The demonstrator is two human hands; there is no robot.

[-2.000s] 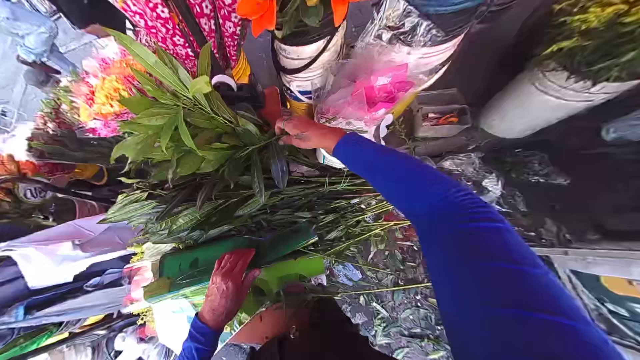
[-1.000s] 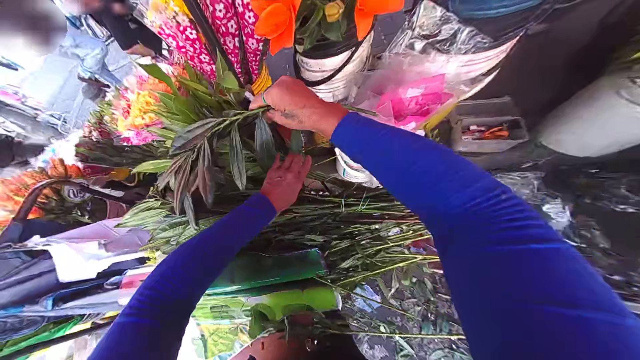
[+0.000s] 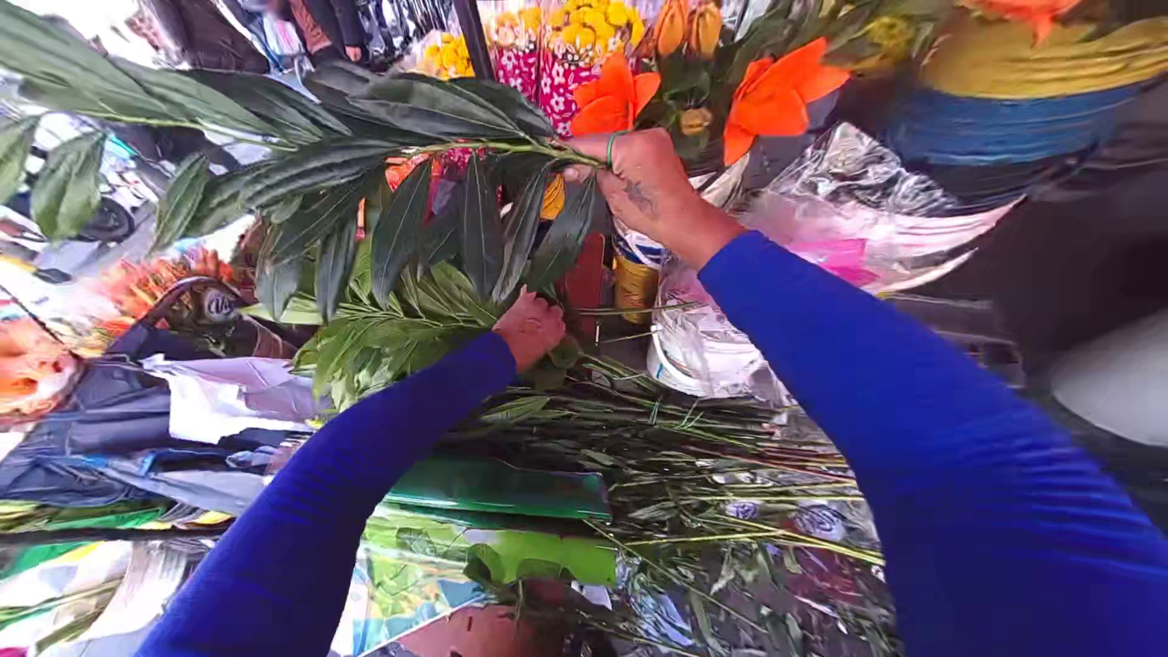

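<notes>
My right hand [image 3: 639,187] grips the stem end of a long dark-leaved foliage branch [image 3: 401,151], which stretches left across the upper view; a thin green band loops over a finger. Below it my left hand [image 3: 531,328] closes around stems of a lighter green leafy bunch [image 3: 401,338], its fingertips partly hidden. Under that hand lies a pile of long cut stems [image 3: 693,438], its leafy part reaching left beneath the bunch. Dark green wrapping sheet [image 3: 502,488] and light green wrapping sheet [image 3: 547,552] lie nearer to me.
Orange lilies [image 3: 776,96] and yellow flowers [image 3: 593,27] in printed wrap stand ahead. Buckets, one white [image 3: 680,365], and clear plastic wrap [image 3: 849,173] are at the right. Folded dark clothing [image 3: 82,429] lies left. Cut leaves and stems litter the ground [image 3: 730,602]. People stand at the upper left.
My right hand has lifted a dark-leaved branch up and away from the bunch. My left hand, earlier on the green wrapping, came to the bunch and is now below the right hand, apart from it.
</notes>
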